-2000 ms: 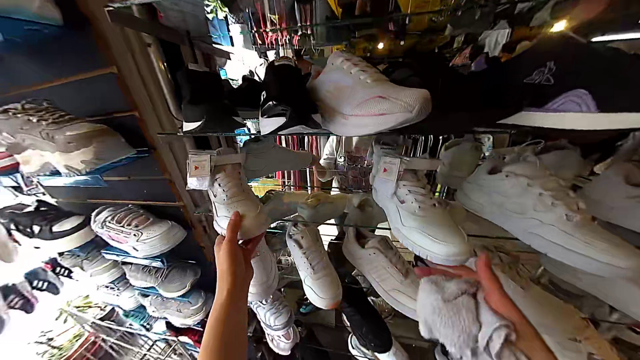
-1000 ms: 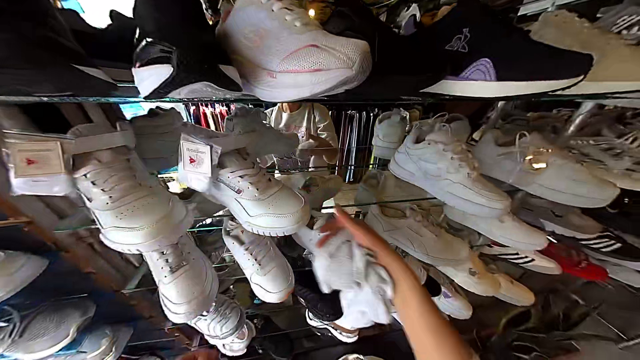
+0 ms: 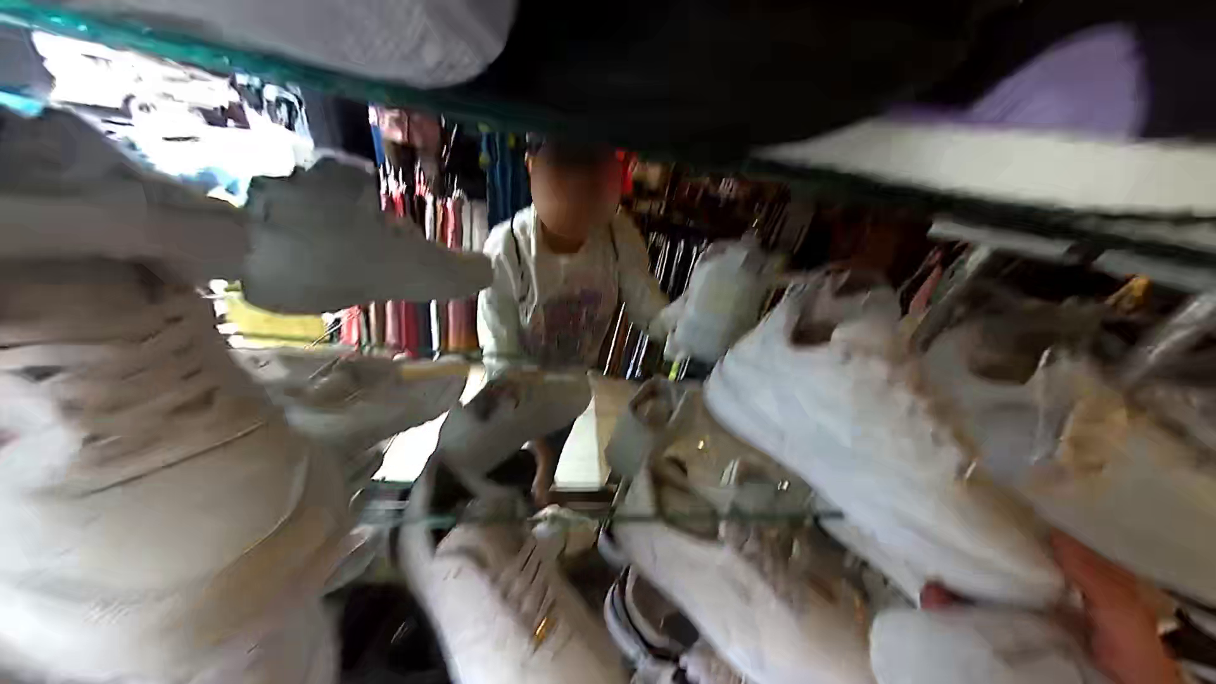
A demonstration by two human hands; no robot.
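At the lower right, my right hand [image 3: 1111,608] is partly in view, blurred, around a whitish cloth [image 3: 978,648]. Just above the hand is a white sneaker [image 3: 855,418] on the glass shelf, its toe pointing down to the right. Whether the hand touches that sneaker cannot be told. A large white sneaker [image 3: 161,475] fills the left side, close to the camera. Low in the middle are more white sneakers, one with laces [image 3: 522,589] and another beside it [image 3: 722,570]. My left hand is out of view.
Overhead runs a glass shelf edge [image 3: 399,100] under a dark shoe with a purple patch [image 3: 1073,90]. A lower glass edge [image 3: 589,519] crosses the middle. Beyond the shoes appear a person in a light printed top [image 3: 575,294], perhaps reflected, and hanging clothes [image 3: 418,218].
The view has moved much closer to the shelves. My left hand, on a white sneaker two seconds ago, is out of view. My right hand now shows at the lower right, beneath a white sneaker.
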